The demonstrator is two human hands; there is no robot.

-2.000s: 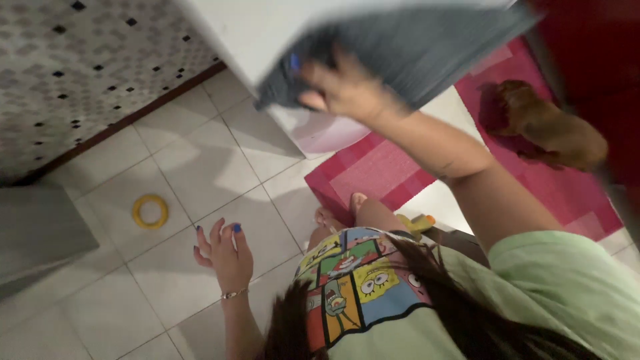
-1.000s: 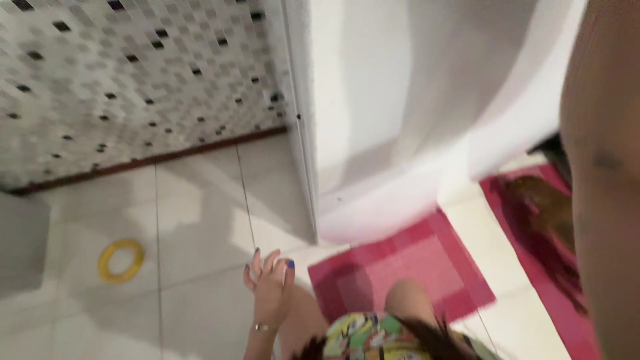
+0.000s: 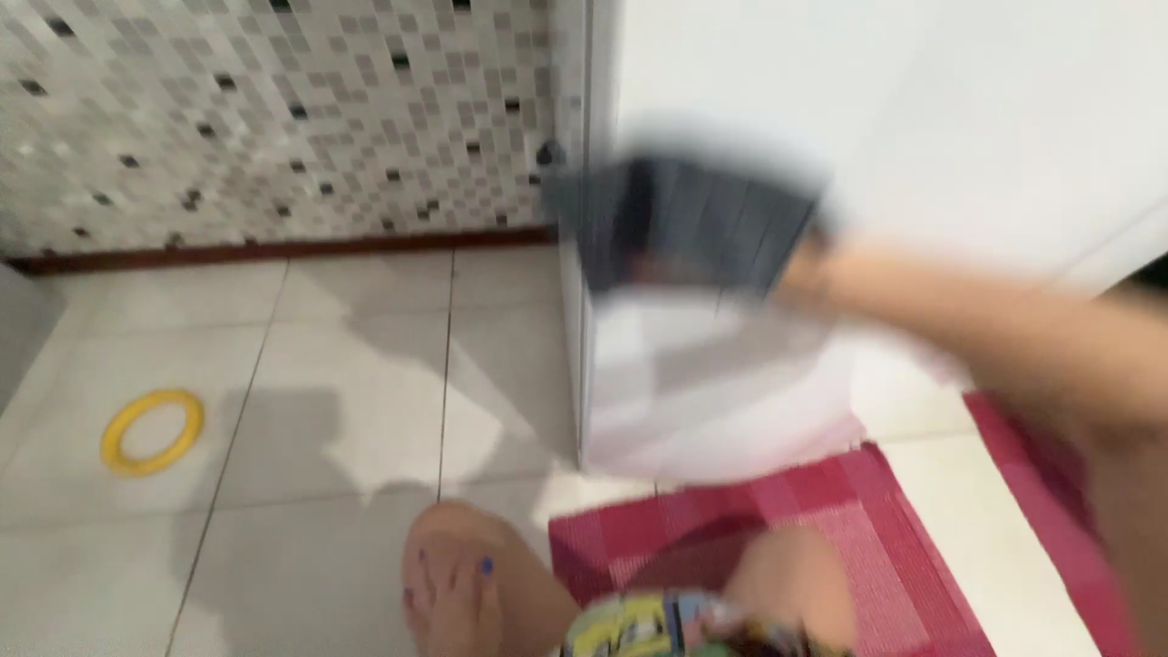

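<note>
A dark grey cloth (image 3: 712, 224), blurred by motion, spreads in front of the lower part of a white appliance or cabinet (image 3: 712, 392). My right hand (image 3: 808, 260) is at the cloth's right edge, mostly hidden and blurred; the forearm comes in from the right. My left hand (image 3: 453, 593) rests on my left knee with its fingers apart and holds nothing. Blue polish shows on its thumbnail.
A yellow ring (image 3: 152, 432) lies on the white floor tiles at the left. A red and pink woven mat (image 3: 876, 547) lies below the white front, with another red mat (image 3: 1031, 493) at the right. A mosaic-tiled wall (image 3: 274, 119) stands behind.
My right hand and the cloth, out of view one second ago, are back before the white front. My left hand has come down onto my knee. The dog on the right mat has gone from view.
</note>
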